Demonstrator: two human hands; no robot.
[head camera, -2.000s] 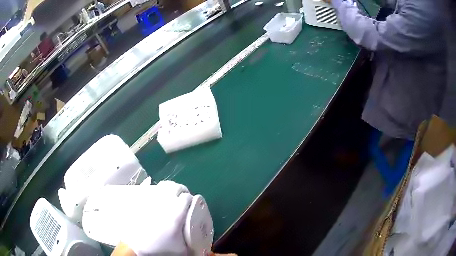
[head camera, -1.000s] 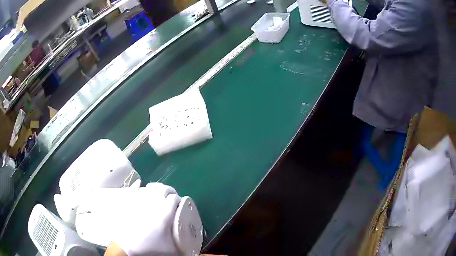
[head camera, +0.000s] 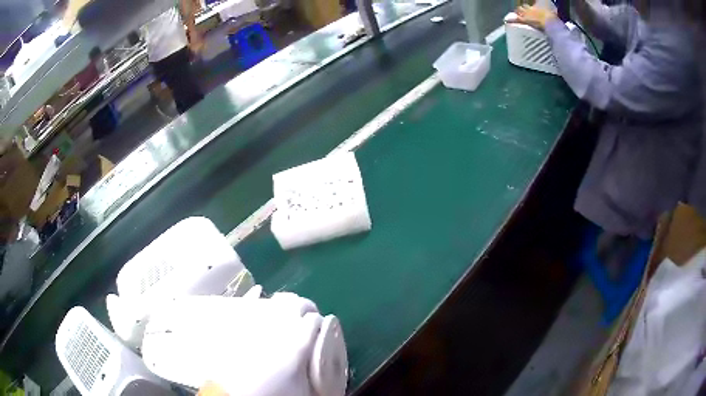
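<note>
A white rounded housing (head camera: 332, 357) lies at the bottom of the view, its round end to the right. My left hand (head camera: 240, 363), in a white glove, seems to lie over it and hold it. Glove and housing blend, so the fingers are unclear. A patch of bare skin shows at the bottom edge. My right hand is out of the picture. A second white housing (head camera: 182, 255) with a vent grille lies just behind, a thin pale loop at its right end. A third grilled white piece (head camera: 87, 352) is at the lower left.
A white foam block (head camera: 321, 203) with tiny pieces lies over the pale strip (head camera: 387, 116) of the green bench. A translucent bin (head camera: 463, 66) is farther off. A coworker (head camera: 619, 93) at the upper right handles a grilled housing (head camera: 532, 48). A carton (head camera: 619, 348) with white packing is at right.
The whole view has shifted, so the bench things appear farther right. The bit of skin right of the front housing has left view. A standing person now shows at the upper left.
</note>
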